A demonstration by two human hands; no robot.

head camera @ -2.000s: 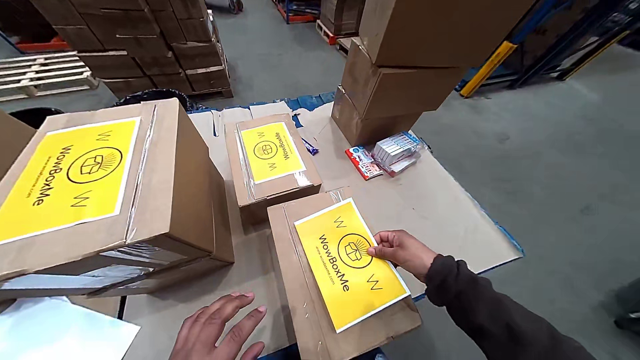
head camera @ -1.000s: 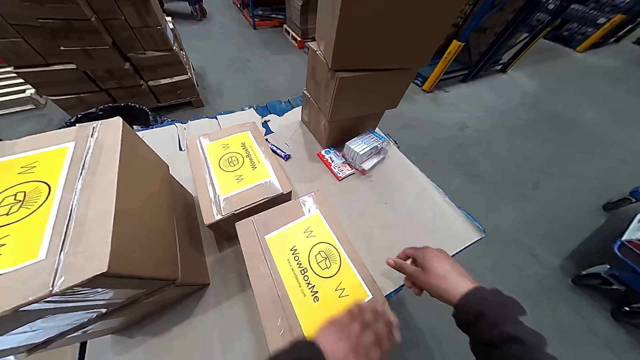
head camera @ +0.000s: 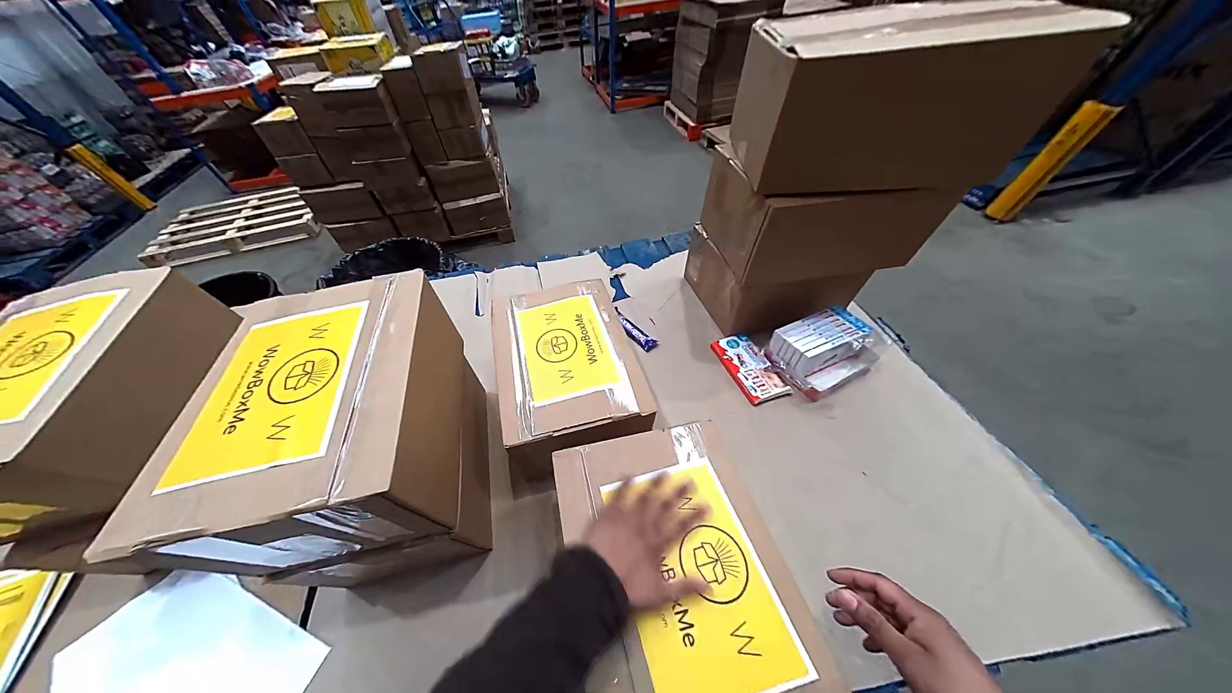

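My left hand [head camera: 647,541], blurred and with its fingers spread, lies on or just over the upper left of a yellow printed label [head camera: 746,616]. That label covers the top of the nearest cardboard box [head camera: 580,491]. To the right of this box, my right hand [head camera: 900,616] is in the air above the table, fingers loosely bent and holding nothing. Just behind stands a smaller taped box [head camera: 577,421] with a similar yellow label [head camera: 568,348]. A larger labelled box [head camera: 414,404] stands to the left.
Three stacked cartons [head camera: 818,226] rise at the table's back right. Near them lie a plastic-wrapped pack [head camera: 823,351], a red-and-white packet [head camera: 749,369] and a blue-wrapped bar [head camera: 636,330]. White sheets [head camera: 188,640] lie at front left. Bin bags [head camera: 390,260] stand behind the table [head camera: 972,510].
My right hand, which touched the label two seconds ago, is now off it. My left hand has moved from beside the box to the label, and since one second ago further up it. The view has shifted.
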